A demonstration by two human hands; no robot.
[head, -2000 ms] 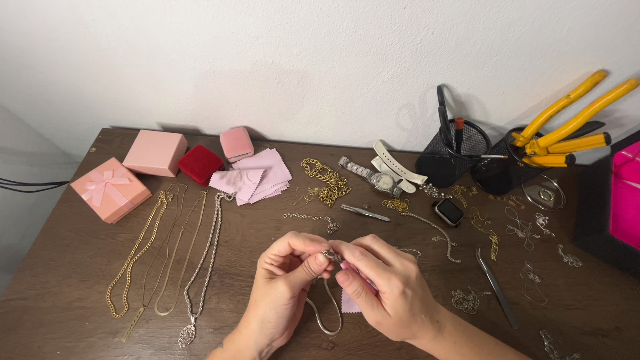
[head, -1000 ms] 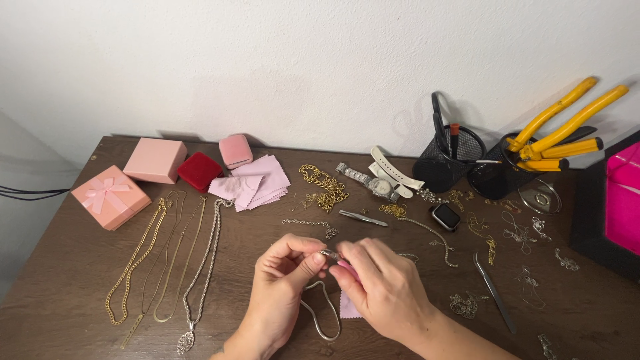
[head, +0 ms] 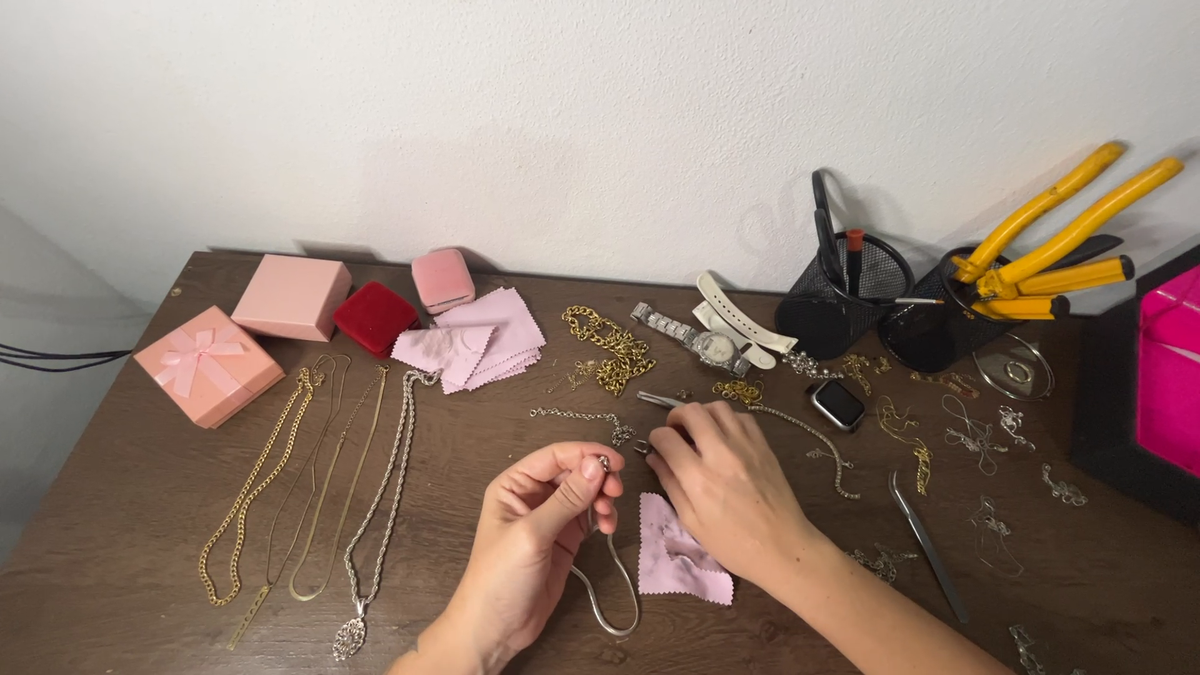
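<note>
My left hand (head: 544, 534) pinches the clasp end of a silver snake chain (head: 609, 614) between thumb and forefinger; the rest of the chain loops down to the table. To its right, my right hand (head: 727, 478) is over the table beside metal tweezers (head: 659, 400), fingers curled down. A small dark metal tip shows by its fingertips, and whether the hand grips anything is hidden. Below its palm lies a smudged pink polishing cloth (head: 677, 562). A short silver chain (head: 581, 414) with a bunched end rests just beyond my left hand.
Necklaces, including a silver rope chain (head: 377, 534), lie at left below pink boxes (head: 292, 295) and a red velvet box (head: 375, 319). A gold chain (head: 609, 347), a silver watch (head: 714, 349), a smartwatch (head: 837, 405) and mesh cups (head: 834, 305) with tools stand or lie beyond. Curved tweezers (head: 928, 548) lie at right.
My right hand has parted from my left and moved right and away, toward the tweezers on the table. My left hand still holds the chain's end.
</note>
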